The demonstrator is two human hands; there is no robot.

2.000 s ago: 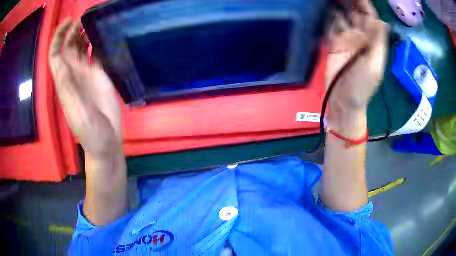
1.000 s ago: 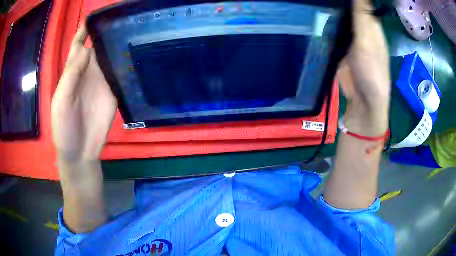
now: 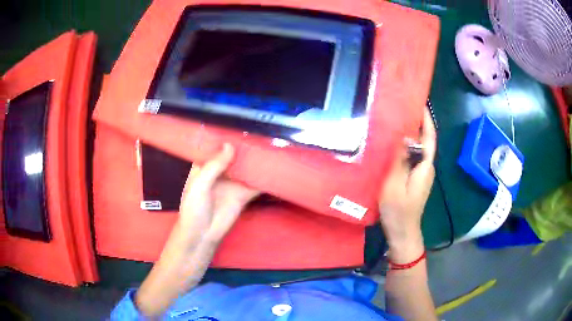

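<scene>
A red foam tray (image 3: 282, 166) with a tablet (image 3: 257, 75) in it is raised and turned over a second red foam tray (image 3: 288, 241). The upper tablet shows a dark window on a lit screen. Part of a dark tablet (image 3: 164, 178) shows in the lower tray. My left hand (image 3: 210, 204) grips the upper tray's front edge, thumb on top. My right hand (image 3: 407, 194) is at its right edge; its fingers are partly hidden. A small dark thing with a bright tip (image 3: 415, 150) is at the right fingers; I cannot tell what it is.
At left, stacked foam trays (image 3: 80, 169) hold a dark tablet (image 3: 28, 163). At right are a black cable (image 3: 446, 204), a blue bin (image 3: 478, 153) with a label roll (image 3: 505, 164), and a pink fan (image 3: 481, 59). The green mat (image 3: 439, 75) lies beneath.
The tablet, earlier between my hands over the foam, now lies in the raised tray. My left hand has moved right to the tray's front edge. The lower tray and its tablet have come into view.
</scene>
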